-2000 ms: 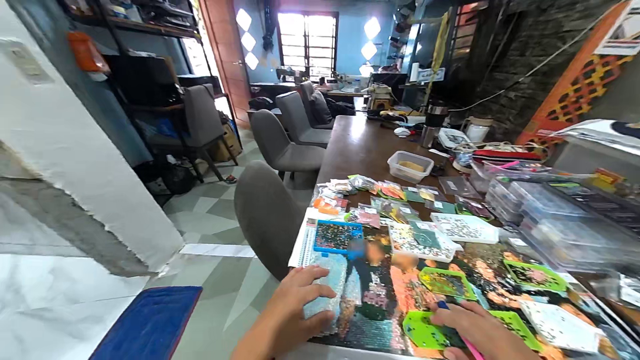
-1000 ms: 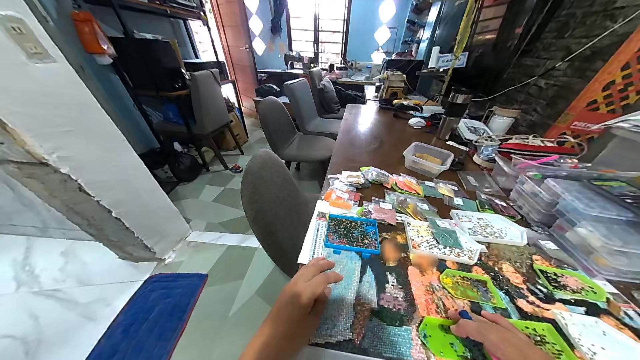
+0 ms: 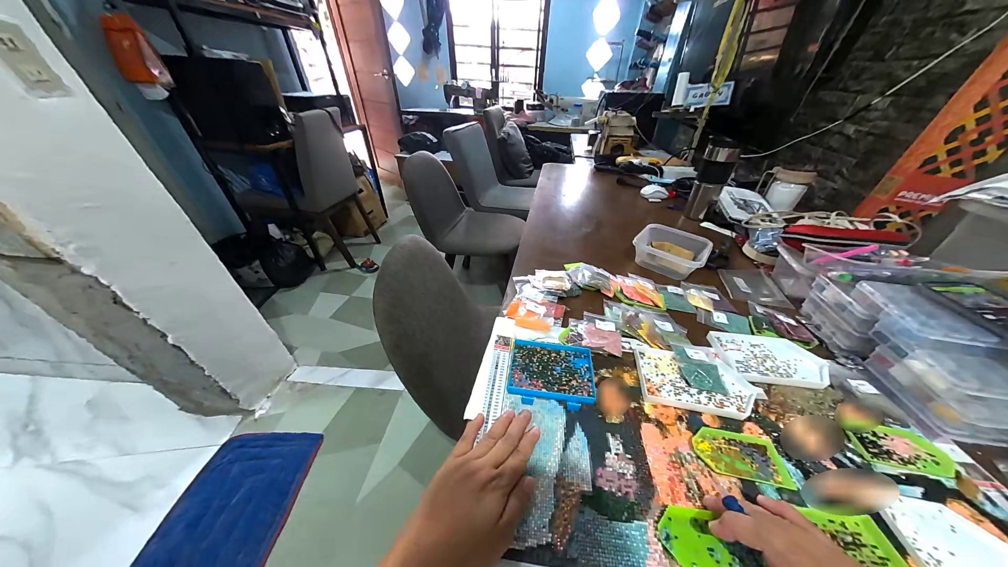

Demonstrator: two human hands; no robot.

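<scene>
My left hand point(image 3: 484, 480) lies palm down, fingers extended, on the left edge of a diamond painting canvas point(image 3: 614, 472). Just beyond its fingertips sits a blue tray point(image 3: 553, 372) of mixed dark drills. My right hand point(image 3: 768, 528) holds a dark blue pen-like tool point(image 3: 733, 504), probably a drill pen, over a green tray point(image 3: 685, 535) at the lower right. Another green tray point(image 3: 744, 458) with yellowish and dark drills lies just past that hand. White trays point(image 3: 697, 382) of drills rest farther back on the canvas. The tool's tip cannot be made out.
Small plastic bags of drills point(image 3: 594, 335) lie behind the trays. Beyond them stands a clear plastic tub point(image 3: 672, 250). Stacked clear cases point(image 3: 937, 339) occupy the right side. A grey chair point(image 3: 429, 331) stands against the table's left edge; a tumbler point(image 3: 713, 177) is farther back.
The view has shifted slightly. My left hand stays on the canvas's left part, its fingers now straighter. My right hand remains by the green trays with the blue tool.
</scene>
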